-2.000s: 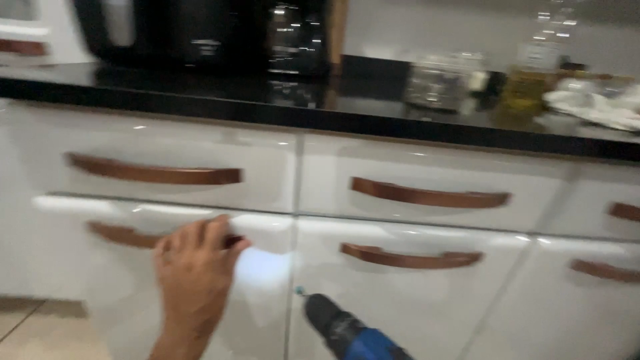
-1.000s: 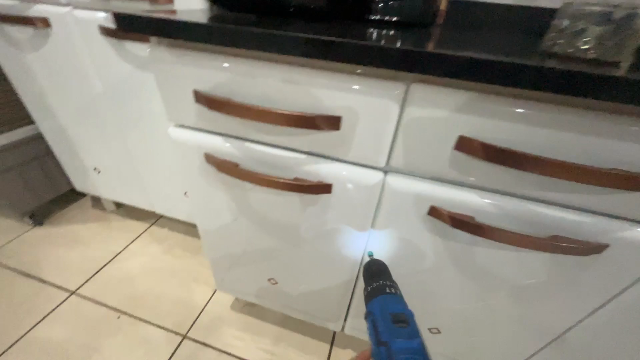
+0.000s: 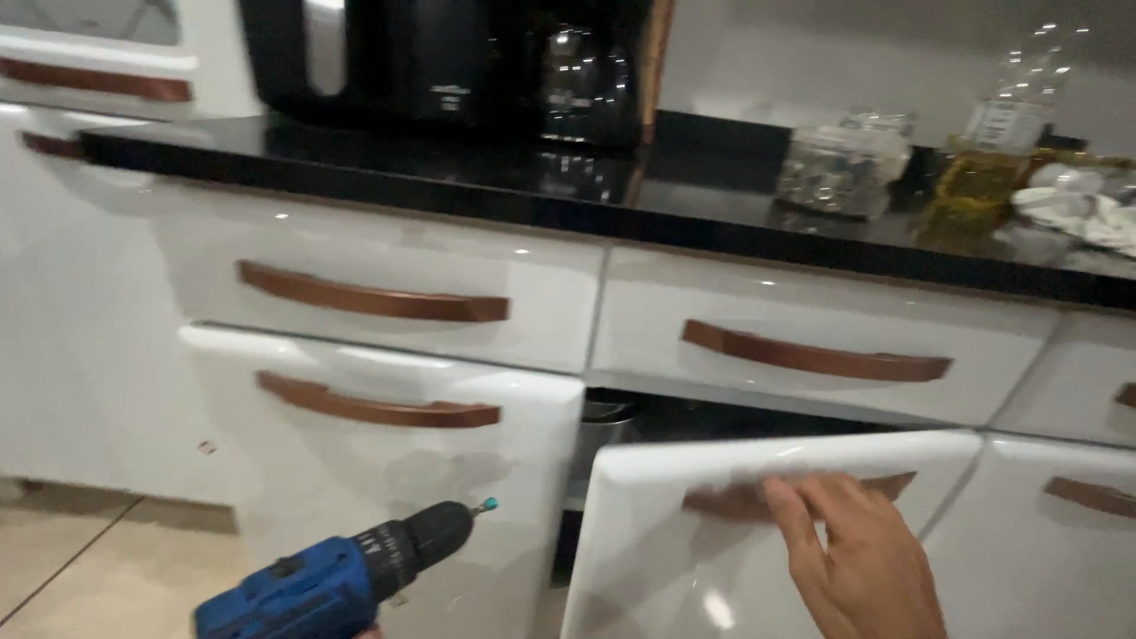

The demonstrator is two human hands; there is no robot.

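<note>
My left hand [image 3: 368, 633], mostly out of view at the bottom edge, holds a blue and black cordless drill [image 3: 333, 568]. The drill points up and right, with a teal-tipped bit [image 3: 485, 507] in its chuck, in front of a white cabinet door [image 3: 426, 479]. My right hand [image 3: 843, 541] has its fingers hooked over the brown handle [image 3: 723, 499] of another white door [image 3: 657, 532], which stands ajar. Part of a metallic object [image 3: 608, 422] shows in the dark gap. Brown curved handles [image 3: 373, 293] also sit on the drawers above.
A black worktop [image 3: 532, 209] runs above the drawers. On it stand a black appliance [image 3: 399, 71], a clear glass jar [image 3: 834, 173], a bottle of yellow liquid [image 3: 985, 169] and a crumpled white item [image 3: 1078, 209]. Tiled floor [image 3: 71, 550] shows at lower left.
The right-hand door, closed in both earlier frames, now stands ajar with my right hand at its handle. The drill has passed from the right side of the view to the lower left.
</note>
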